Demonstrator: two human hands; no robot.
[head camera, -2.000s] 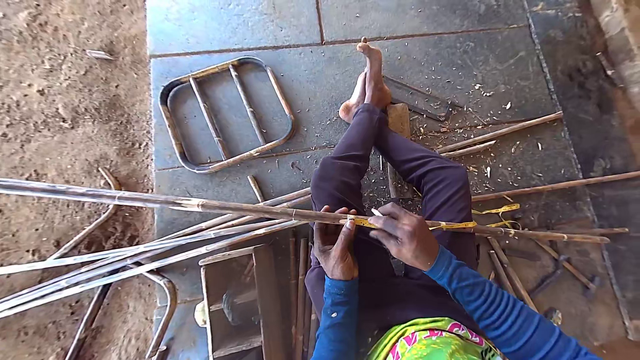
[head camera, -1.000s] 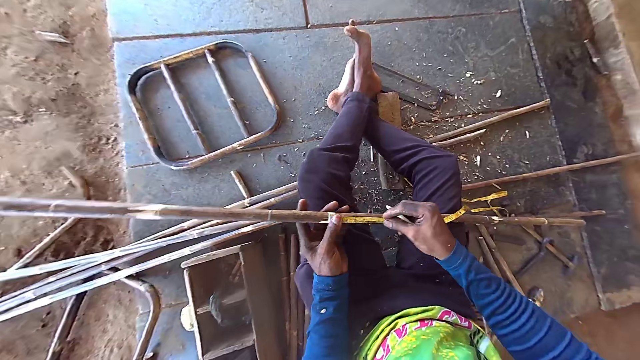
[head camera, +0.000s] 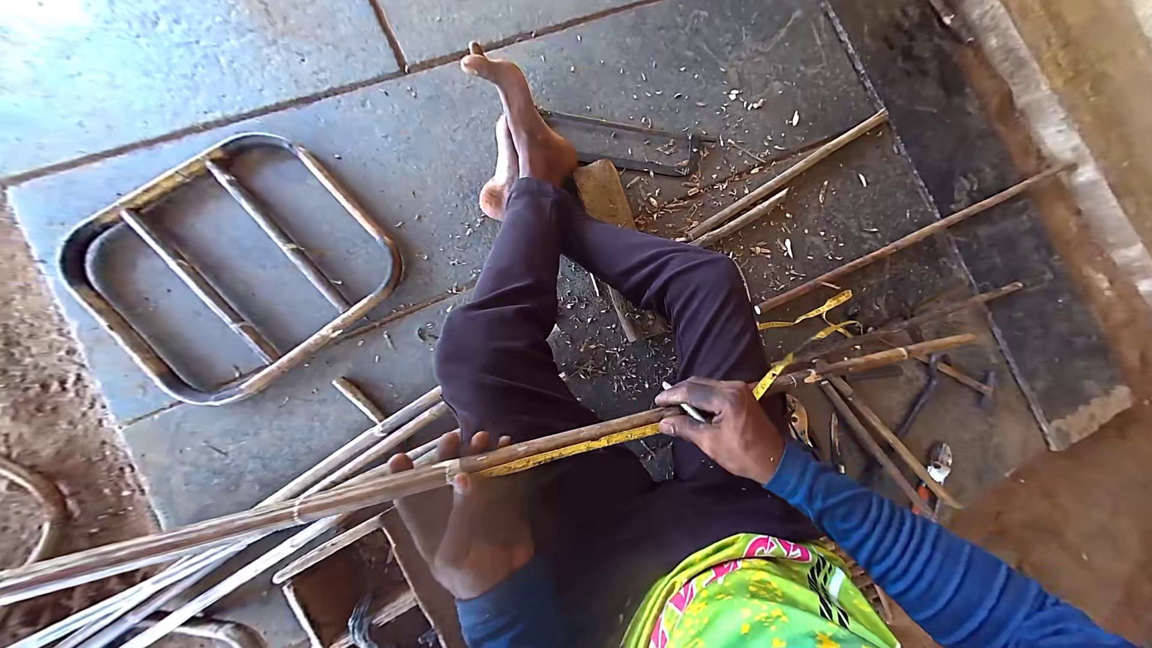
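A long cane pole (head camera: 378, 487) lies slantwise across my lap. My left hand (head camera: 481, 513) holds it from below, the thumb and fingertips showing along it, somewhat blurred. A yellow measuring tape (head camera: 576, 446) runs along the pole between my hands, and its loose end curls beyond my right hand. My right hand (head camera: 720, 423) grips the pole and tape, with a short white marking stick (head camera: 687, 403) between its fingers. At the left, a rounded rectangular cane frame (head camera: 364, 310) with two crossbars lies on the stone slabs.
More canes (head camera: 211, 589) lie at lower left, beside a wooden box (head camera: 409, 567). A wood block (head camera: 605, 193) and a hacksaw-like frame (head camera: 621, 144) sit by my crossed feet. Canes (head camera: 909, 236), a hammer (head camera: 988, 382) and wood shavings are scattered at the right.
The pole, level across my lap before, now slopes down to the left. Between my hands the span of tape is longer than two seconds ago. The view has turned and come nearer.
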